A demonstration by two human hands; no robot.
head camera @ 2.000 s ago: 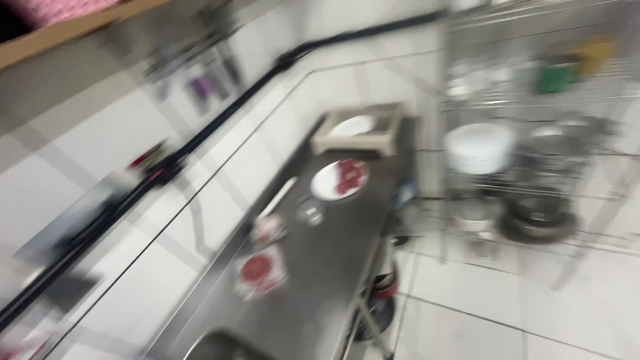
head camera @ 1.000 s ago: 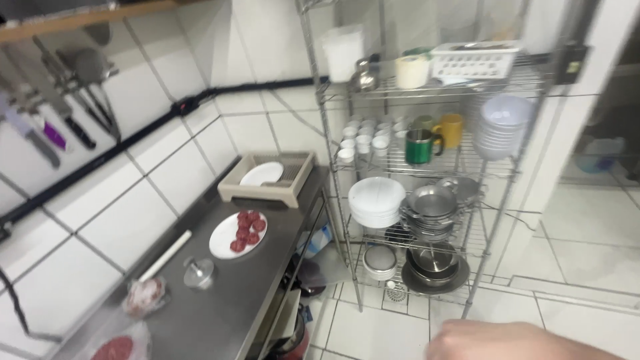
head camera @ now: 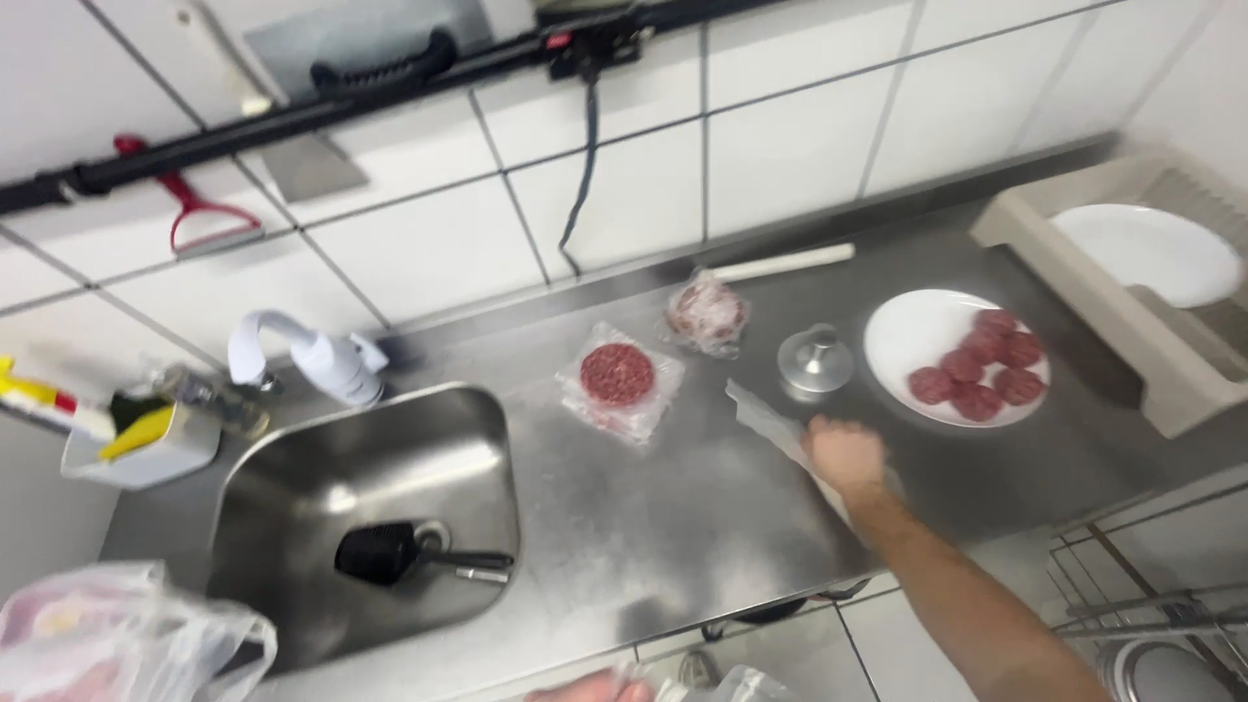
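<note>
My right hand (head camera: pixel 846 454) is closed on a thin translucent plastic sheet (head camera: pixel 777 429) over the steel counter. My left hand (head camera: pixel 593 686) shows only in part at the bottom edge, beside some clear plastic; its grip cannot be made out. A round ground-meat patty (head camera: pixel 617 374) lies on plastic film left of my right hand. Behind it sits a plastic-wrapped lump of meat (head camera: pixel 707 312). A round metal press with a knob (head camera: pixel 815 361) stands just beyond my right hand. To its right, a white plate (head camera: pixel 902 336) holds several small meat portions (head camera: pixel 976 401).
A steel sink (head camera: pixel 366 526) with a black utensil (head camera: pixel 380 554) is at left, under a white faucet (head camera: pixel 331 363). Plastic bags (head camera: pixel 127 634) are at lower left. A white rod (head camera: pixel 785 263) lies by the wall. A beige dish rack (head camera: pixel 1082 331) stands at right, a wire shelf (head camera: pixel 1150 614) below it.
The view has swung left from the wire shelving to the sink and counter. My right hand now holds a plastic sheet over the counter; one second ago a hand showed at the bottom edge.
</note>
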